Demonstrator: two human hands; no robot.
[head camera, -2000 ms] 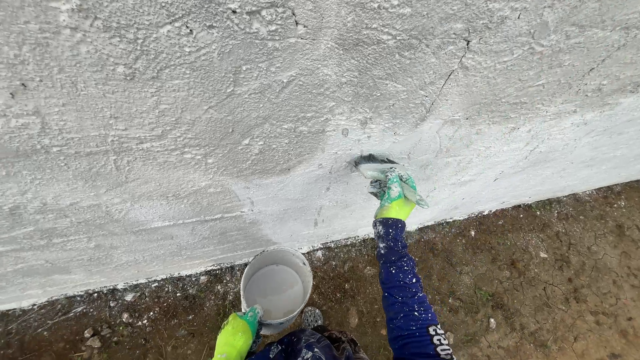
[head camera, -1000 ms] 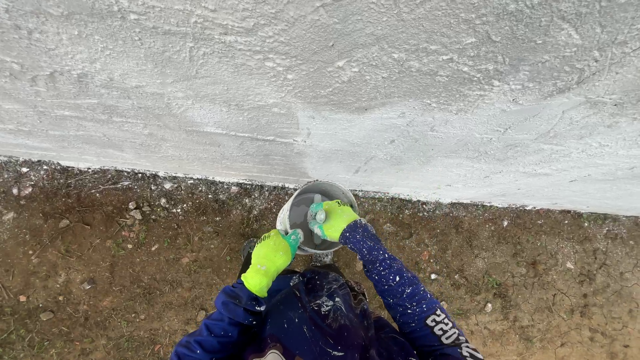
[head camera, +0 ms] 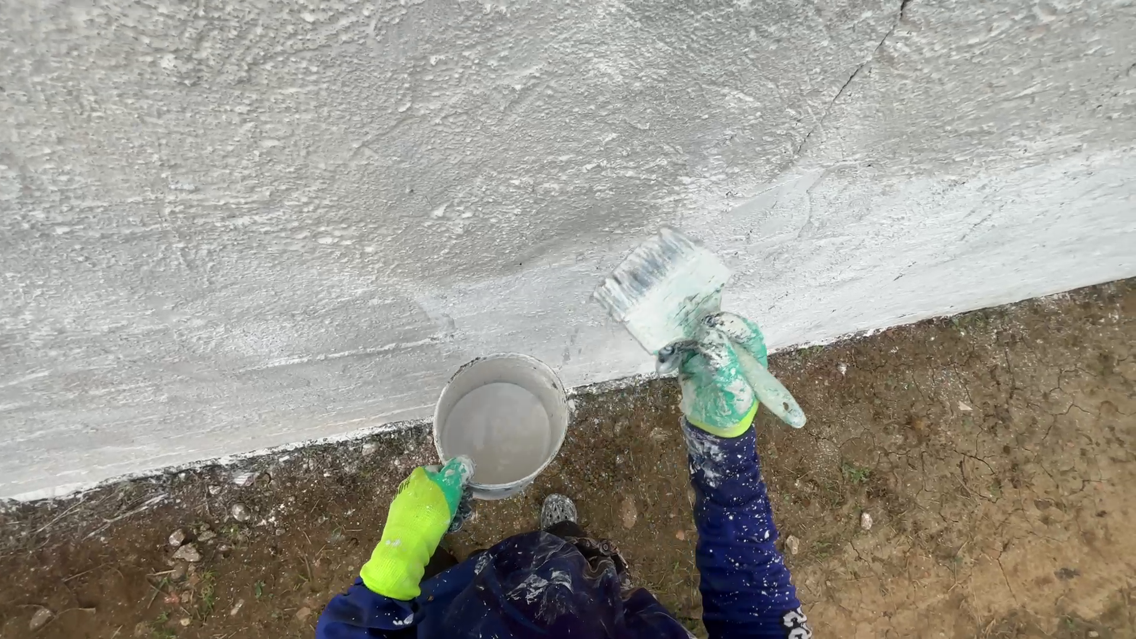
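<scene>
My right hand [head camera: 721,377], in a green-coated, paint-smeared work glove, is closed around the handle of a wide paintbrush [head camera: 670,288]. The bristles are coated with whitish paint and point up and left, over the lower part of the rough plastered wall [head camera: 355,195]; whether they touch it I cannot tell. My left hand [head camera: 422,524], in a yellow-green glove, grips the rim of a round white plastic bucket [head camera: 457,386] at its lower left. Pale greyish paint [head camera: 501,430] lies inside. A brighter white band runs along the wall's base at the right.
Bare brown soil [head camera: 958,461] with small stones [head camera: 186,552] borders the wall's foot. A crack [head camera: 848,84] runs through the plaster at the upper right. A paint-spattered shoe [head camera: 558,510] shows just below the bucket.
One second ago my right hand was at the bucket's opening; now it is up and right of it, with the brush in front of the wall. My left hand has stayed by the bucket. The view has shifted.
</scene>
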